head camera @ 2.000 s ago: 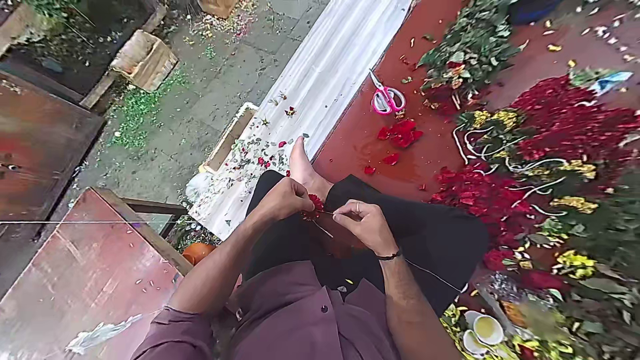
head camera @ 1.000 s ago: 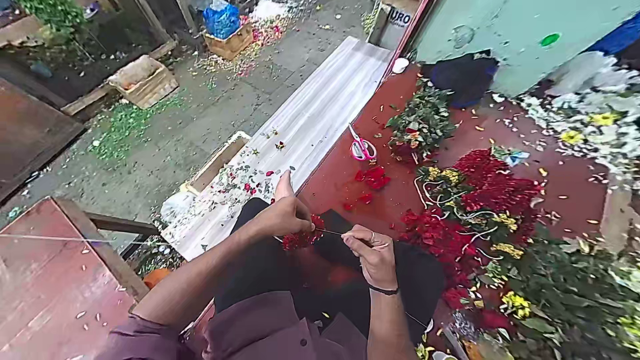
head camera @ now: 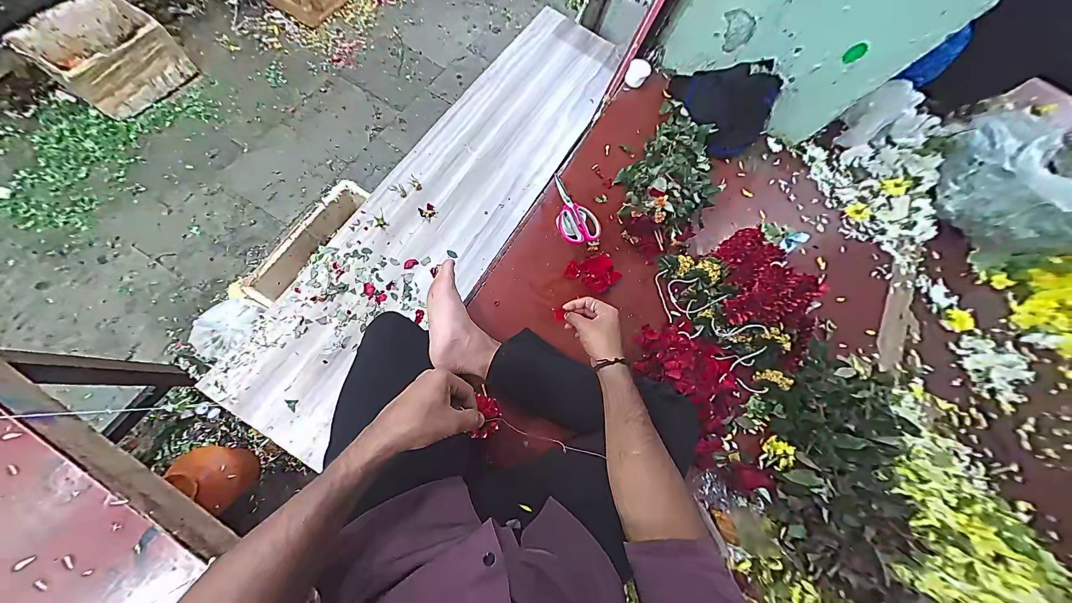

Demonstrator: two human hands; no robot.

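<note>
My left hand (head camera: 429,410) is closed on a small bunch of red flowers (head camera: 486,416) above my lap. A thin thread (head camera: 548,439) runs from the bunch towards my right forearm. My right hand (head camera: 595,327) is raised over the red floor, its thumb and fingertips together near a small red petal; whether it grips that petal I cannot tell. Just beyond it lie loose red petals (head camera: 594,273). Scissors with pink and white handles (head camera: 578,224) rest farther off. To the right are red flower garlands (head camera: 766,280) with white cords and a heap of red flowers (head camera: 687,360).
A pale board (head camera: 502,134) with scattered leaves and petals slants along the platform's left edge. Green leaves (head camera: 825,435), yellow flowers (head camera: 963,519) and white flowers (head camera: 896,184) spread on the right. An orange clay pot (head camera: 214,477) and a wooden-framed table (head camera: 109,461) are at lower left.
My right hand has moved away from my left hand, out over the red floor near the loose petals. My left hand stays over my lap with the red flowers.
</note>
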